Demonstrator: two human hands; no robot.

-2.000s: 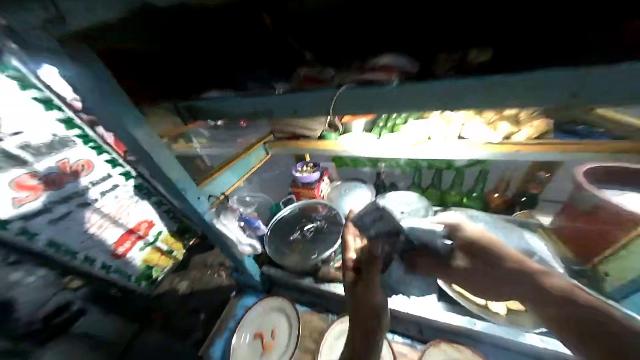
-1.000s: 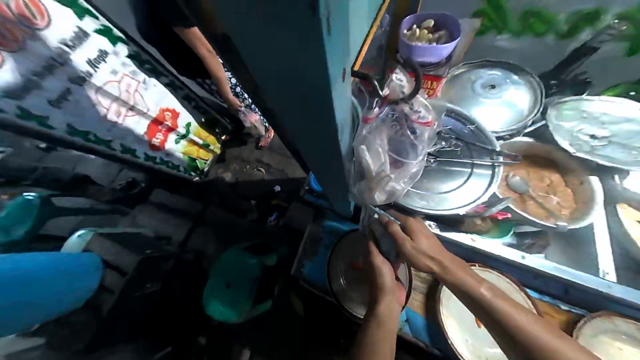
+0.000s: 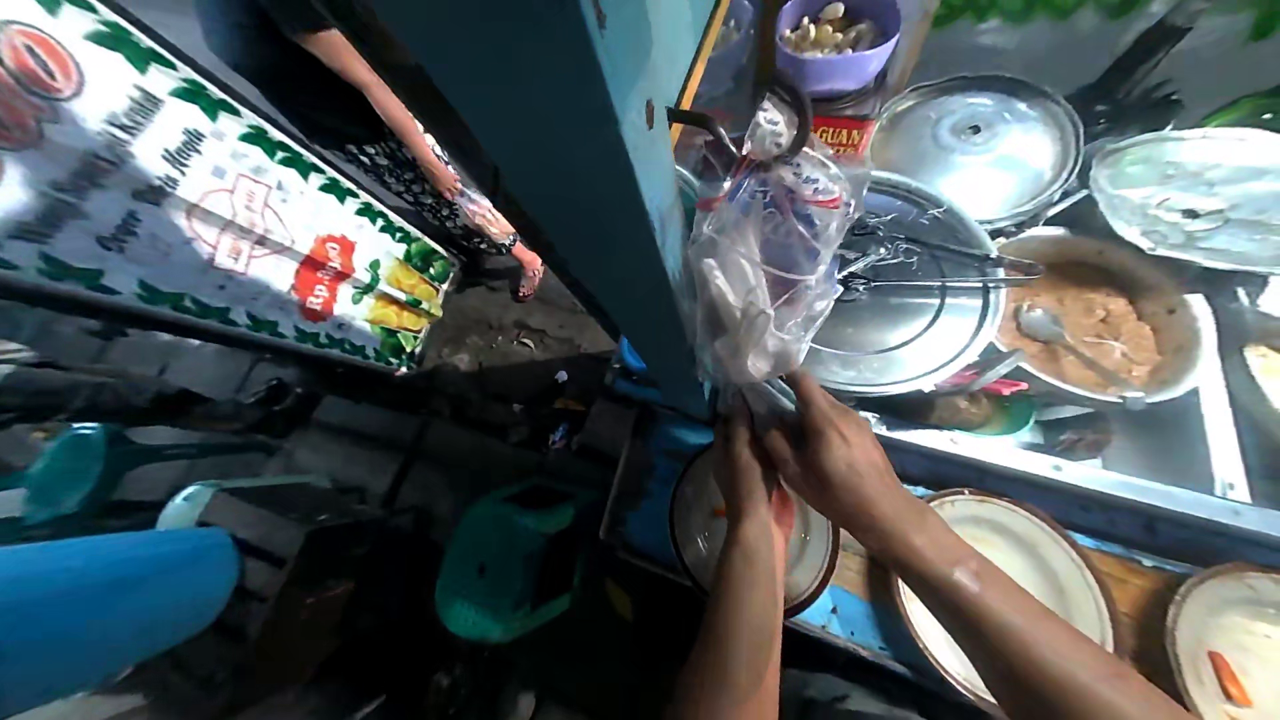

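Observation:
A clear plastic bag (image 3: 765,270) with plastic pieces inside hangs from a dark hook beside a blue post. At its lower end, my left hand (image 3: 748,470) and my right hand (image 3: 835,450) are close together, their fingers around greyish plastic film; the fingertips are partly hidden. Below my hands is a brown-rimmed plate (image 3: 812,560), partly covered by them. My right forearm crosses over a second rimmed plate (image 3: 1010,560). Right of the bag, metal tongs (image 3: 930,280) lie on a round metal lid (image 3: 900,335).
A pot of brown sauce (image 3: 1100,310) holds a spoon. Another metal lid (image 3: 975,150) and a purple bowl (image 3: 838,55) stand behind. The blue post (image 3: 620,150) rises left of the bag. A green plastic stool (image 3: 510,560), a printed banner (image 3: 200,200) and a person (image 3: 380,110) are at left.
The view has swung left and down. Two seconds ago my hands were over the cookware with a dark thing; a second ago and now they are at the hanging bag's lower end.

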